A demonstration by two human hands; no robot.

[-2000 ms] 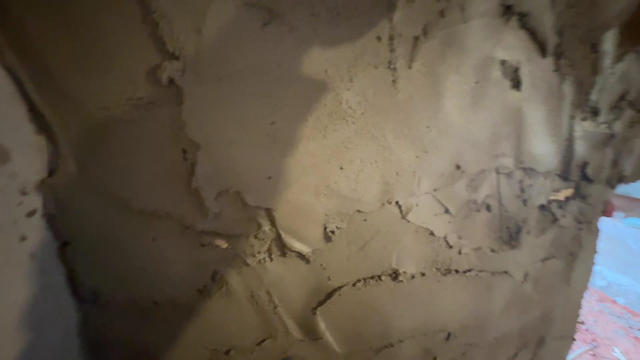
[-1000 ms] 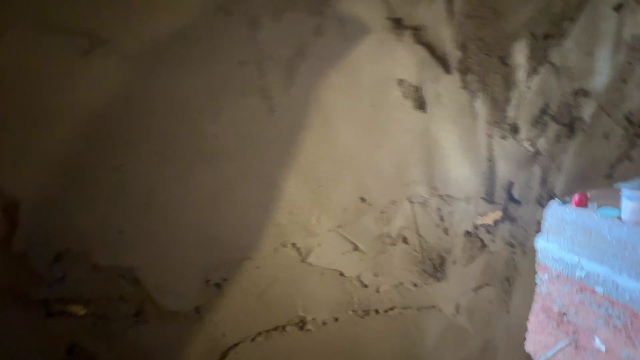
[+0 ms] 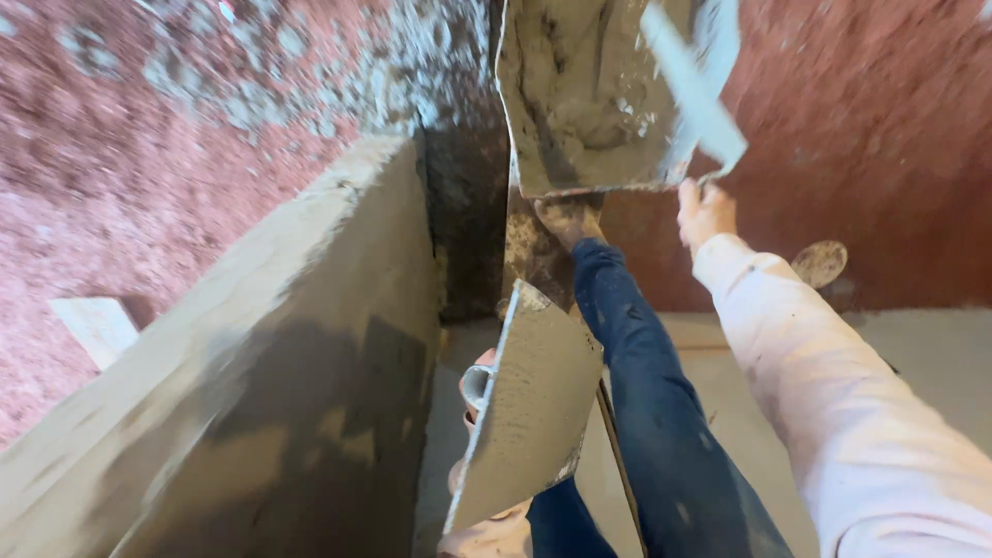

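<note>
My right hand (image 3: 707, 211), in a pale pink sleeve, grips a plastering trowel (image 3: 694, 89) at the right edge of a tub or board of wet grey-brown mortar (image 3: 597, 101). The trowel blade is blurred and its handle is mostly hidden. Lower down, my left hand (image 3: 467, 407) is wrapped around the tubular handle of a plasterer's hawk (image 3: 535, 395), largely hidden behind it. The hawk is steeply tilted, its face coated with a thin mortar film.
A mortar-coated low wall (image 3: 341, 333) stands at the left. A blue trouser leg (image 3: 659, 387) and a bare foot (image 3: 570, 219) reach toward the mortar holder. A light flat piece (image 3: 97, 329) lies far left, and a round dirty object (image 3: 820, 263) at right.
The view has swung away from the close plastered surface to the mortar holder, the tools and both hands, which the earlier frames do not show.
</note>
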